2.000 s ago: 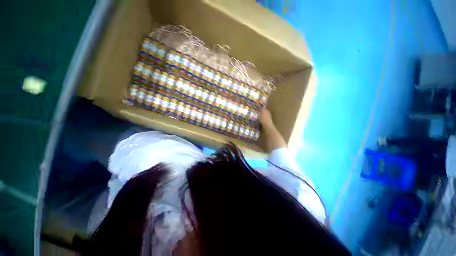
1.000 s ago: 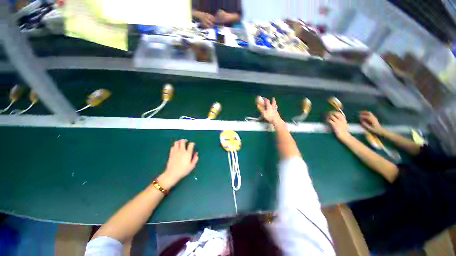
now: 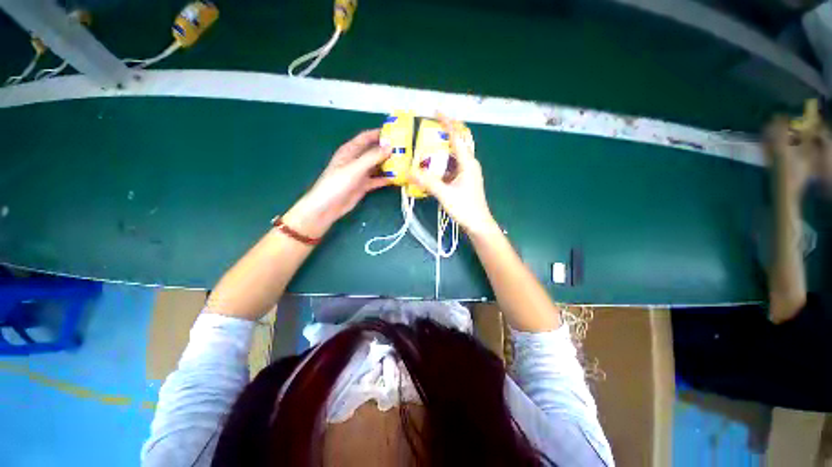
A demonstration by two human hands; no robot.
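Yellow corded pieces with blue and white patches are between my hands, just below the pale divider rail. My left hand [image 3: 351, 178] holds one yellow piece [image 3: 397, 146] upright by its left side. My right hand [image 3: 459, 182] holds at least one more yellow piece [image 3: 431, 139] beside it, with yellow also showing behind my fingers; I cannot tell exactly how many. White looped cords [image 3: 401, 228] hang down from the pieces over the green belt [image 3: 228, 191].
The divider rail [image 3: 274, 88] crosses beyond my hands. More corded pieces [image 3: 194, 23] lie behind it. A white block [image 3: 558, 272] sits beside a dark bar [image 3: 577, 265]. Cartons [image 3: 629, 365] are below the edge. Another person's hands [image 3: 792, 150] are far right.
My view has shifted back over the belt from the carton. My left hand was empty on the belt and my right reached past the rail; both now hold yellow pieces together.
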